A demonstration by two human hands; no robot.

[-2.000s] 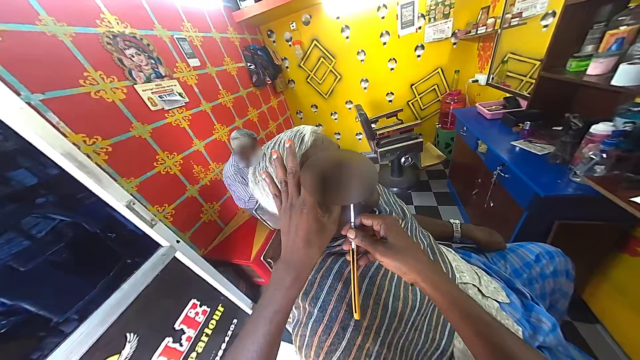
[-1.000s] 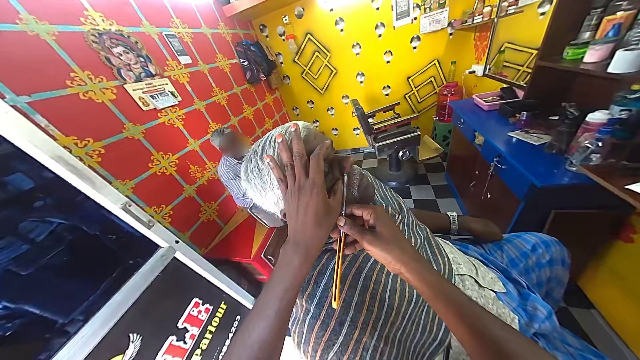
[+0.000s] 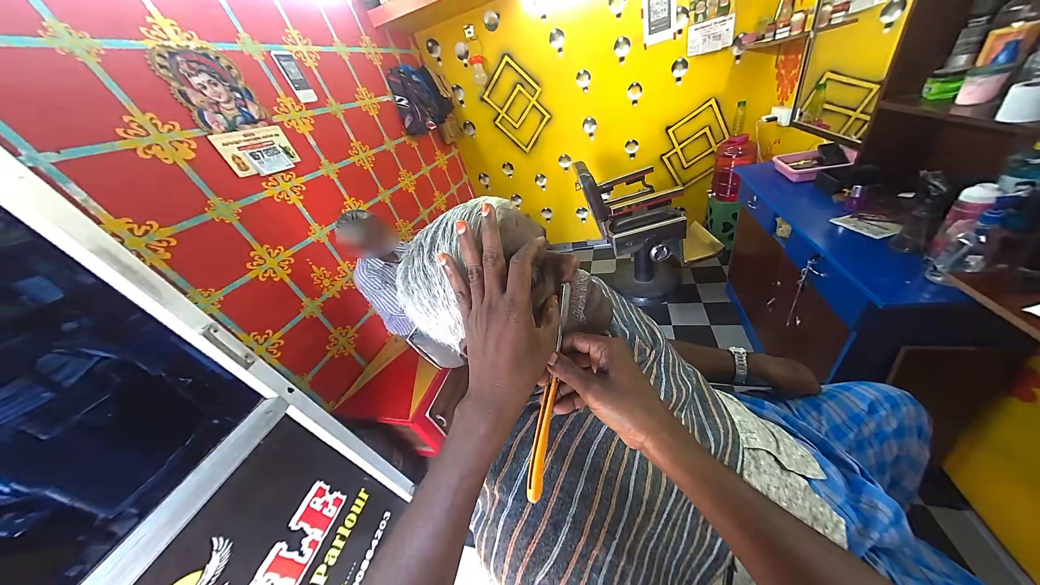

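A straight razor with a yellow handle (image 3: pixel 539 455) is pinched near its pivot by my right hand (image 3: pixel 605 382). Its metal blade (image 3: pixel 565 313) points up along the lower cheek of a reclined person. My left hand (image 3: pixel 508 325) lies spread on the side of that person's head, over the grey hair (image 3: pixel 439 260), its thumb beside the blade. Whether the edge touches skin cannot be told. The person wears a striped shirt (image 3: pixel 601 487) and a wristwatch (image 3: pixel 738 366).
Another person in a striped shirt (image 3: pixel 378 284) sits beyond the head, by the red wall. A barber chair (image 3: pixel 642 227) stands behind. At right is a blue counter (image 3: pixel 821 236) with bottles and a pink tray (image 3: pixel 812 165). A glazed door frame (image 3: pixel 268 390) edges the left.
The reclined person's head now shows turned more to the side than two seconds ago. Both my hands stay at the head, the razor still in my right hand.
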